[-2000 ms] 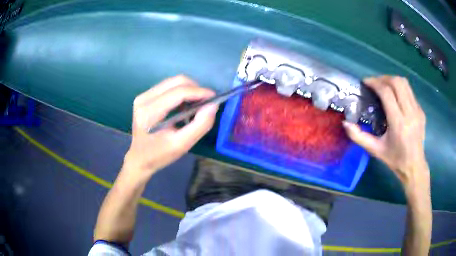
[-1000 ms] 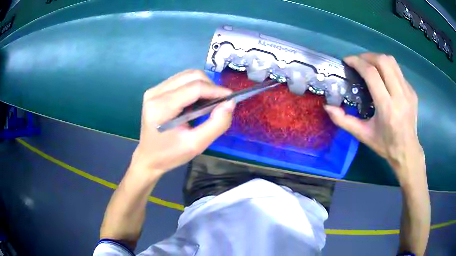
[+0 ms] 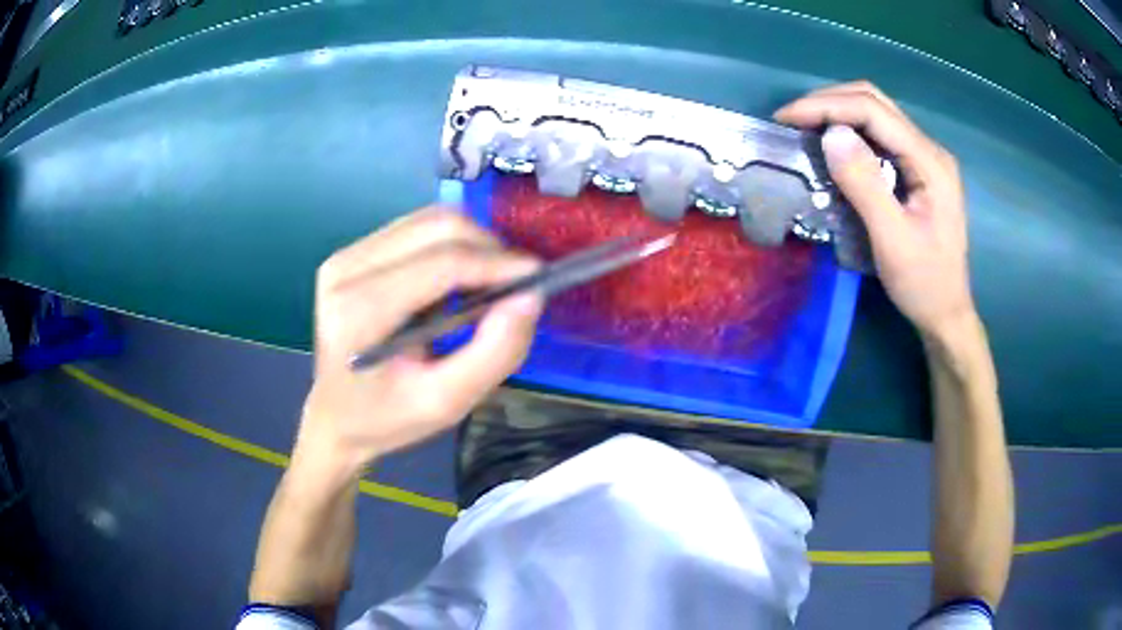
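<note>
My left hand (image 3: pixel 412 338) holds the dark tweezers (image 3: pixel 572 267) like a pencil. Their tips are over the tiny red parts (image 3: pixel 689 289) in the blue bin (image 3: pixel 671 391), below the metal unit. The grey four-station metal unit (image 3: pixel 689 123) lies along the bin's far side, its rounded lobes hanging over the red parts. My right hand (image 3: pixel 911 222) grips the unit's right end, with the thumb on top and fingers at the far edge. Whether the tips hold a red piece cannot be told.
The glossy green worktop (image 3: pixel 246 160) curves around the bin. Beyond it the green conveyor belt (image 3: pixel 861 37) carries a dark unit (image 3: pixel 1064 49) at the upper right and another at the upper left. A yellow floor line (image 3: pixel 197 425) runs behind the worktop's near edge.
The unit and bin have shifted left in the picture. The tweezers have come away from the unit's stations to over the red parts. My right thumb has moved up onto the unit's end.
</note>
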